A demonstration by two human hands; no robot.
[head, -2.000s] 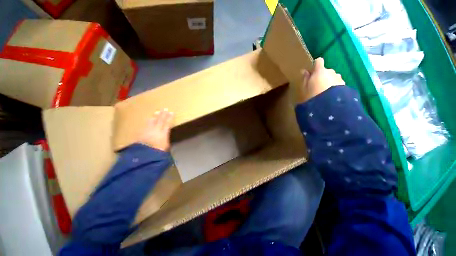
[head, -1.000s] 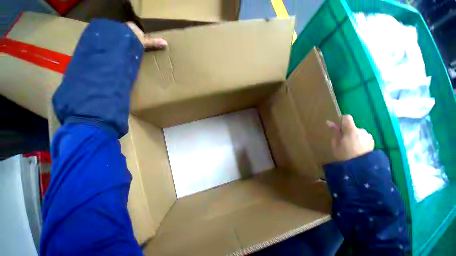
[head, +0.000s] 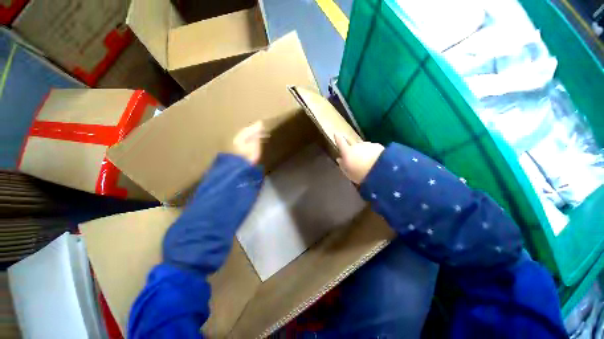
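Observation:
An open brown carton (head: 318, 265) stands tilted in the view before me, its flaps spread outward. A flat white liner sheet (head: 271, 242) lies on its bottom. My right hand (head: 357, 159) grips the carton's right flap (head: 324, 114) near its edge. My left hand (head: 250, 141) is a little blurred, over the inner side of the far flap (head: 225, 109); whether it touches the flap I cannot tell. The left flap (head: 132, 245) is folded outward.
A green turnover crate (head: 424, 99) with polybagged goods (head: 523, 99) stands at right. A red-taped carton (head: 79, 142) is at left, an open carton (head: 215, 41) at the top. White liner sheets (head: 50, 291) are at lower left, flattened cartons (head: 16, 218) above them.
My left hand has come off the far flap's top left and moved right and down over the carton. The right flap and my right hand have moved inward. The view has shifted.

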